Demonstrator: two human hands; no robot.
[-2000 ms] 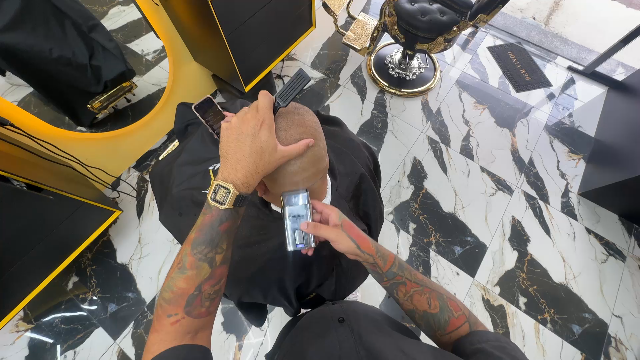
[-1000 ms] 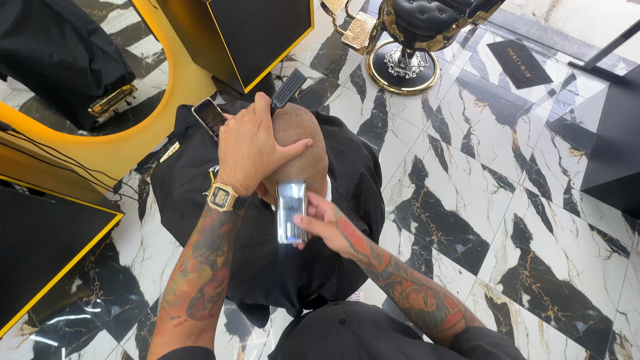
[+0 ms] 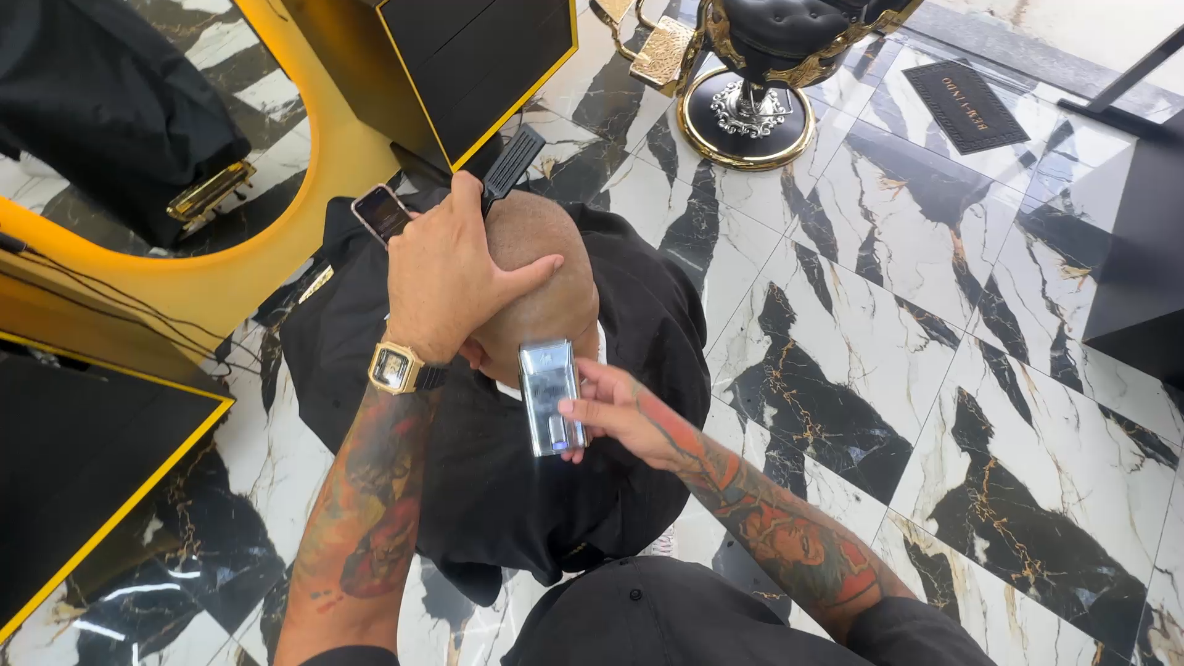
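Observation:
A seated person's closely shaved head (image 3: 546, 245) is in the middle, above a black barber's cape (image 3: 555, 509) with a white strip at the neck. My left hand (image 3: 458, 277) rests on the side of the head, thumb across the scalp. From between its fingers a black flat brush or comb (image 3: 514, 166) sticks out past the head; its handle is hidden. My right hand (image 3: 610, 412) grips a shiny silver electric foil shaver (image 3: 552, 398), its top end at the lower back of the head, near the nape. A small light glows on the shaver.
A smartphone (image 3: 381, 213) lies beyond my left hand. Ahead stands a barber chair with a round gold-rimmed base (image 3: 746, 120). To the left are a yellow-lit mirror (image 3: 310, 139), a black cabinet (image 3: 102, 462) and loose cables (image 3: 111, 296). A dark mat (image 3: 965, 106) lies on the marble-patterned floor.
My right hand and the shaver have shifted slightly at the lower back of the head. My left hand has stayed in place with the brush or comb.

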